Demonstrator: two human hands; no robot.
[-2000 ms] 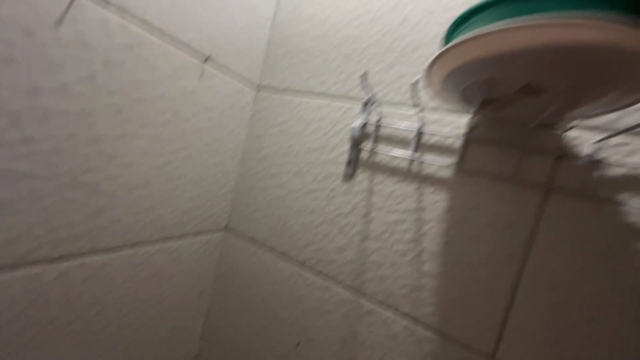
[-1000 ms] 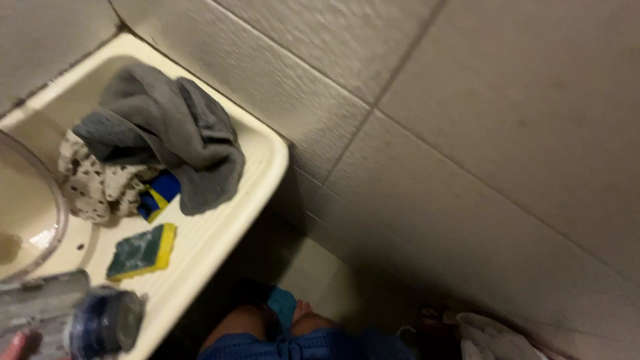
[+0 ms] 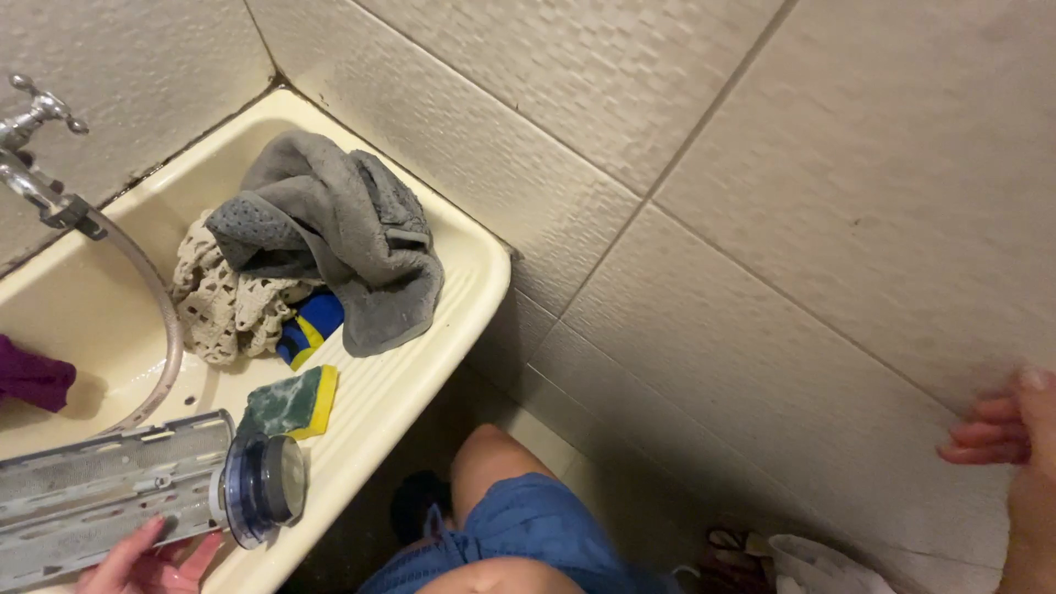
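Note:
My left hand point(image 3: 153, 561), at the bottom left, holds a clear cylindrical filter part with mesh panels point(image 3: 107, 487) and a dark, round, translucent cap point(image 3: 262, 487). The part lies slanted over the sink's front edge. Just behind the cap rests a green and yellow scrubbing sponge point(image 3: 289, 402). At the far right my right hand point(image 3: 998, 417) is raised near the tiled wall, fingers apart and holding nothing. A grey cloth point(image 3: 330, 231) lies crumpled on the ribbed part of the sink, over a cream openwork cloth point(image 3: 227, 297) and a blue and yellow item point(image 3: 312, 328).
The cream sink point(image 3: 487, 272) stands in the corner of tiled walls. A metal tap point(image 3: 37, 157) has a clear hose point(image 3: 165, 305) curving into the basin, near a purple cloth point(image 3: 37, 375). Whitish fabric point(image 3: 817, 565) lies low at the right.
The view has swung down from the wall and a green-topped round object to the sink. Since one second ago, my right hand has come into view at the right.

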